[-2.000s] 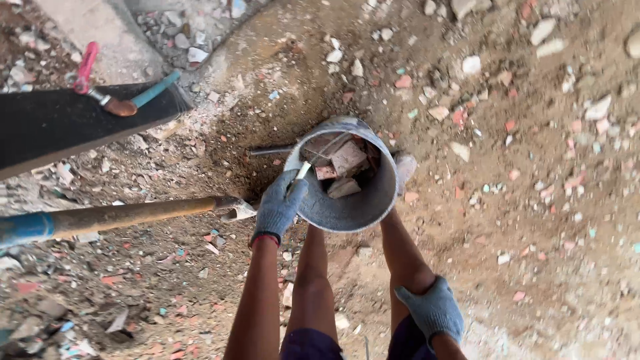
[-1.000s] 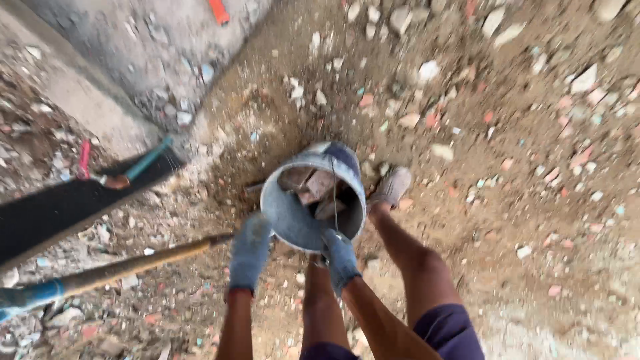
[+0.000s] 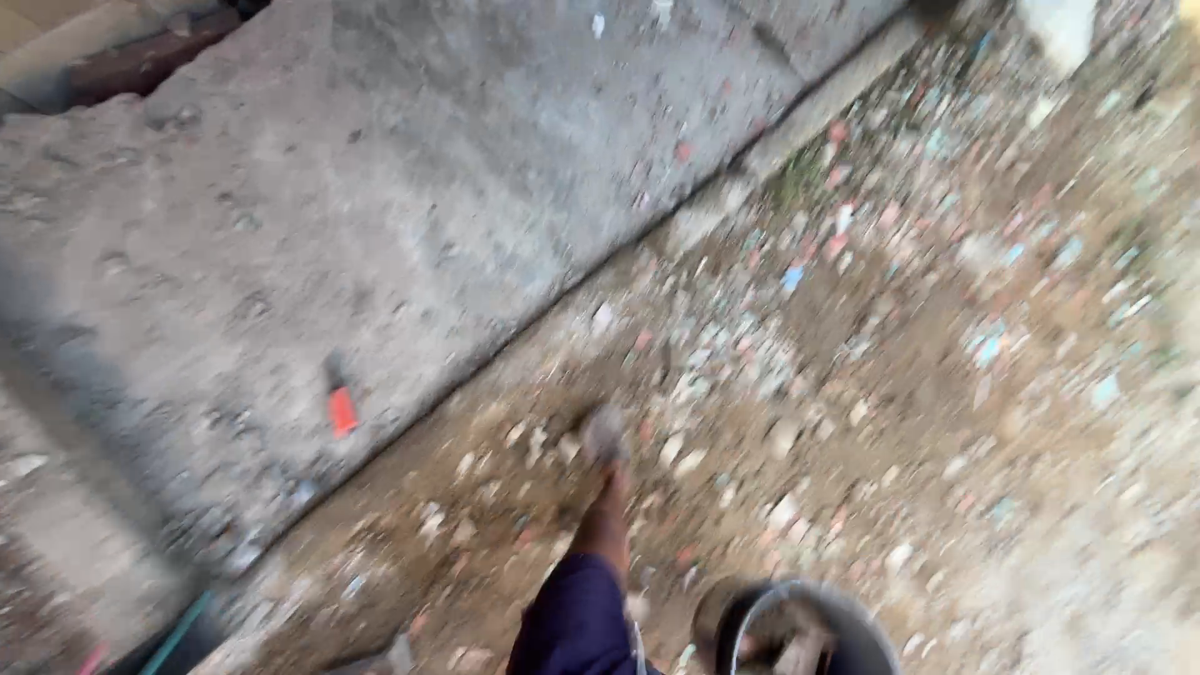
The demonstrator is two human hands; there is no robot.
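Observation:
At the bottom edge, right of centre, a bucket (image 3: 867, 628) holds rubble chunks (image 3: 802, 649); the lower part of it is cut off by the frame. Neither my left hand nor my right hand shows, so what they hold is hidden. To the left of the bucket, one of my legs (image 3: 600, 525) reaches forward in dark purple shorts (image 3: 574, 614), its shoe (image 3: 606, 433) on the dirt. The picture is blurred by motion.
A concrete slab (image 3: 422, 187) fills the upper left, its edge running diagonally. An orange object (image 3: 342, 411) lies on it. Broken rubble (image 3: 783, 511) is strewn over the dirt. A teal handle (image 3: 178, 633) shows at lower left.
The view has swung strongly, bringing in more of the slab. Both gloved hands, earlier at the bucket, have left the view. The bucket now sits at the bottom edge, and one leg is stretched forward.

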